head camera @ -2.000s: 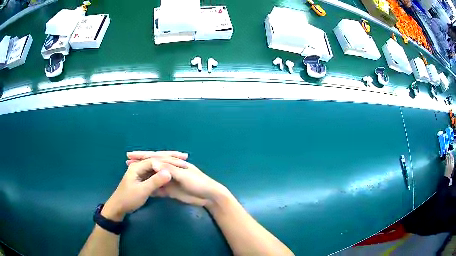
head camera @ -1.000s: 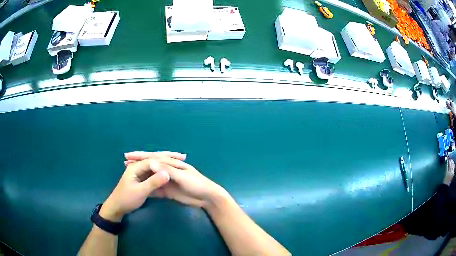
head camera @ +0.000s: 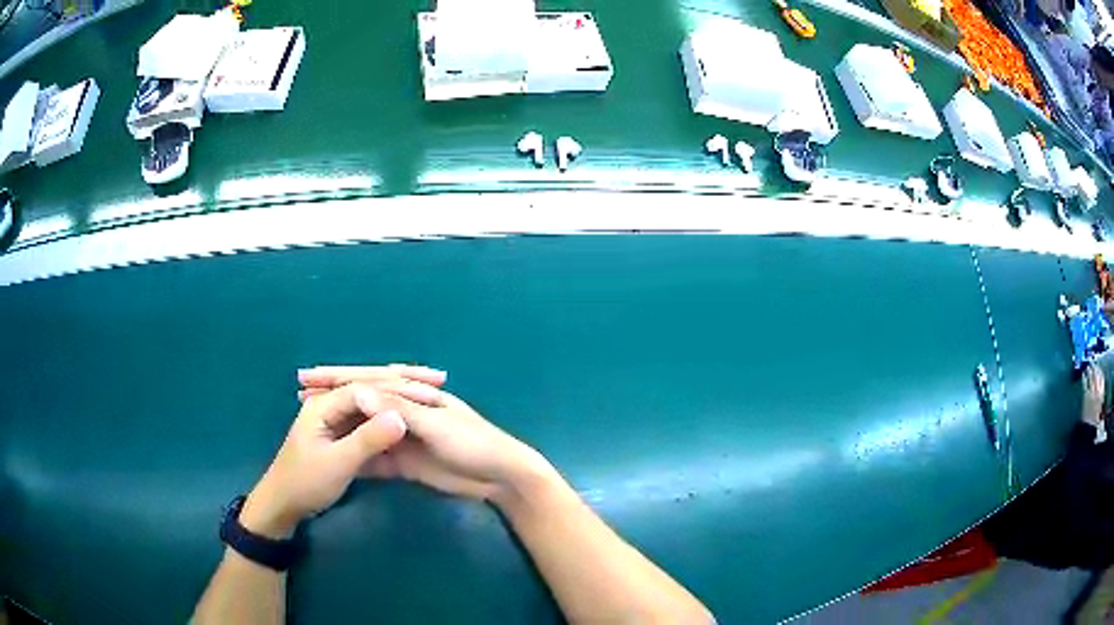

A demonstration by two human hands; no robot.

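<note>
My left hand and my right hand are clasped together over the green work surface, left of centre. The fingers overlap and no object shows in them. A dark band is on my left wrist. Beyond the white rail, a pair of white earbuds lies on the green belt. Behind them is an open white retail box. A second pair of earbuds lies beside an open charging case.
More white boxes and an open case are on the belt. A slim dark pen or tweezers lies at the right. At the far right are another person's hand and a blue item. Orange pieces are at upper right.
The boxes, cases and earbuds on the belt have shifted to the right in the picture. My hands have stayed clasped, with only a slight shift left.
</note>
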